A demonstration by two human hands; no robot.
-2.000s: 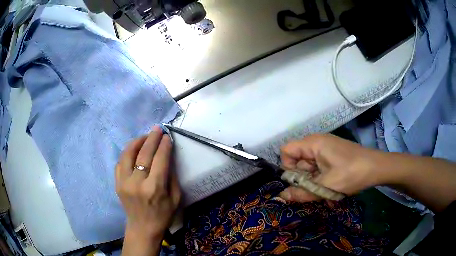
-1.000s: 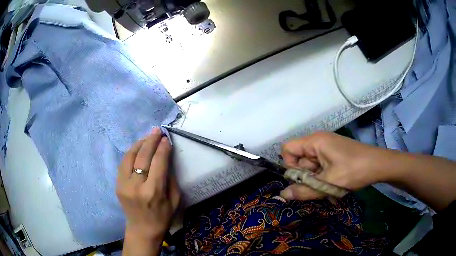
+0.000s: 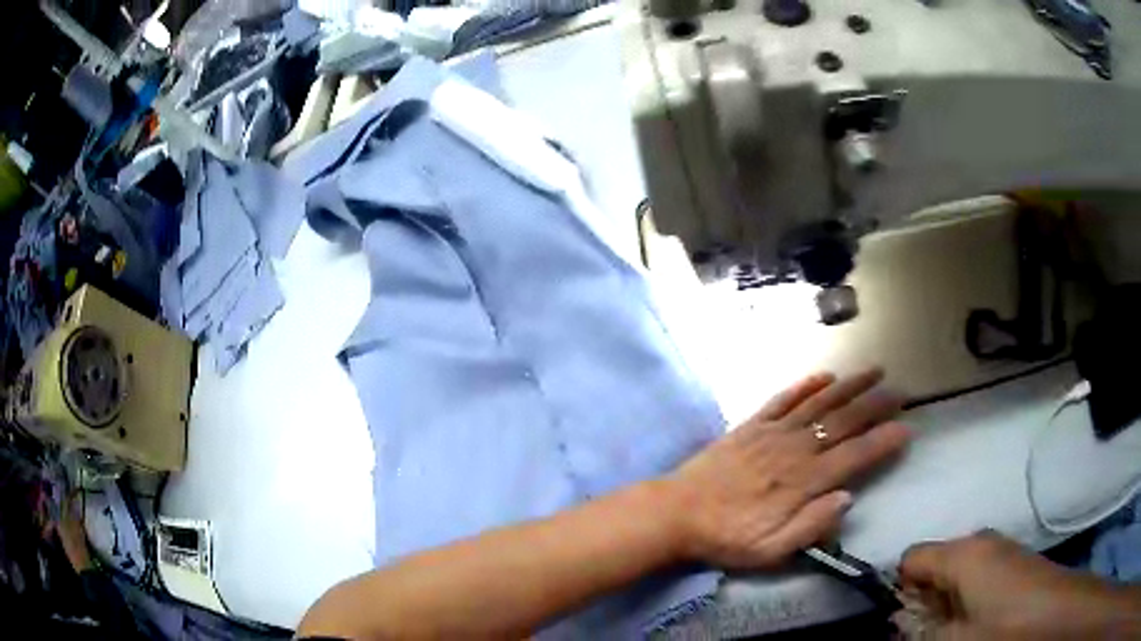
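A light blue garment panel (image 3: 501, 401) lies spread on the white table, left of and below the sewing machine head (image 3: 738, 150). My left hand (image 3: 788, 476) lies flat, palm down, with fingers spread, at the panel's right edge beside the machine bed. Its forearm crosses over the lower part of the cloth. My right hand (image 3: 976, 582) is at the bottom right, closed on the scissors (image 3: 851, 570). The scissors point up and left, and their tips are hidden at my left hand, so whether they touch cloth cannot be seen.
A cream second machine (image 3: 106, 382) with a dark round wheel stands at the left. Blue pieces (image 3: 232, 257) lie at the table's upper left. A black strap (image 3: 1032, 301) lies on the machine bed. A dark flat object (image 3: 1114, 357) and a white cable (image 3: 1036, 470) are at the right.
The view has swung up and left, showing more of the machine and workshop. My left hand has left the panel's corner and moved right, its fingers now spread flat. My right hand still holds the scissors.
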